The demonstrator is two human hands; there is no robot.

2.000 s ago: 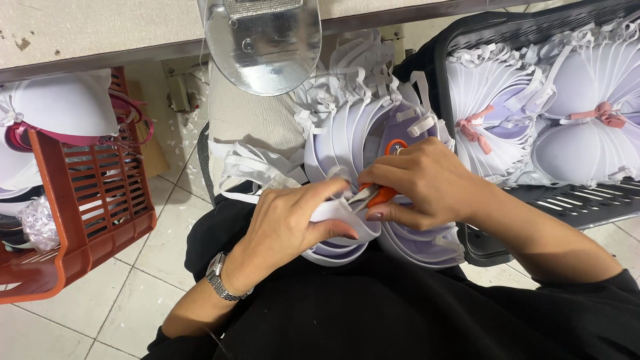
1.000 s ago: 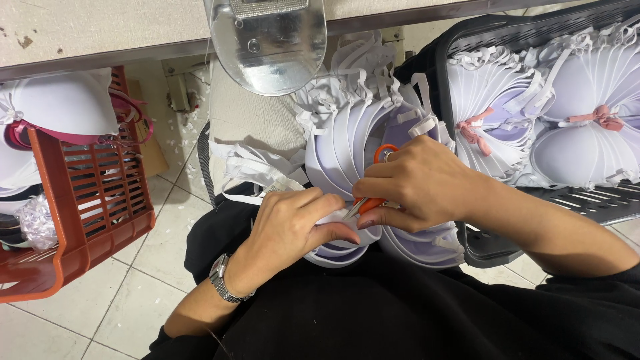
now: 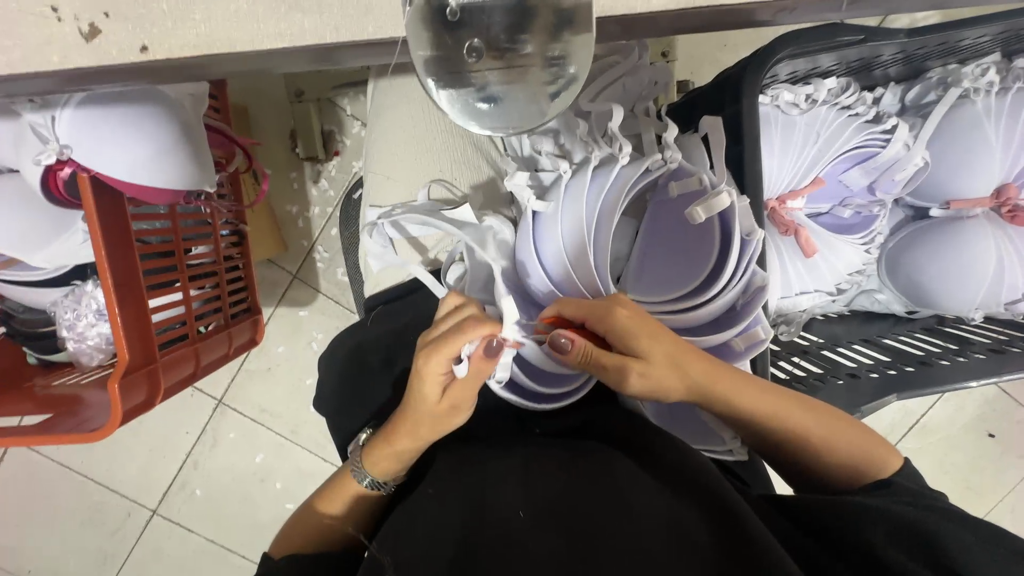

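A nested stack of white and lilac bras point(image 3: 588, 224) lies over my lap and the pale seat behind it. My left hand point(image 3: 460, 352), with a metal-banded watch at the wrist, pinches the white strap or trim of a bra point(image 3: 508, 308) at the near left of the stack. Orange-handled scissors point(image 3: 580, 326) are gripped in my right hand point(image 3: 620, 344), which covers most of the handles. The blades point left, close to the fingertips of my left hand; whether they are apart is too small to tell. Loose white straps point(image 3: 424, 224) lie left of the stack.
At left stands a red-brown plastic basket point(image 3: 120, 320) of bras. A black plastic crate point(image 3: 880, 352) at right holds bundled bras point(image 3: 936, 216) tied with pink strips. The table edge point(image 3: 320, 58) and a rounded clear and metallic part point(image 3: 500, 72) lie above. White scraps dot the tiled floor point(image 3: 248, 448).
My left hand has moved from a bra cup edge to a strap or trim. The orange scissor handle that showed above my right hand is now mostly covered.
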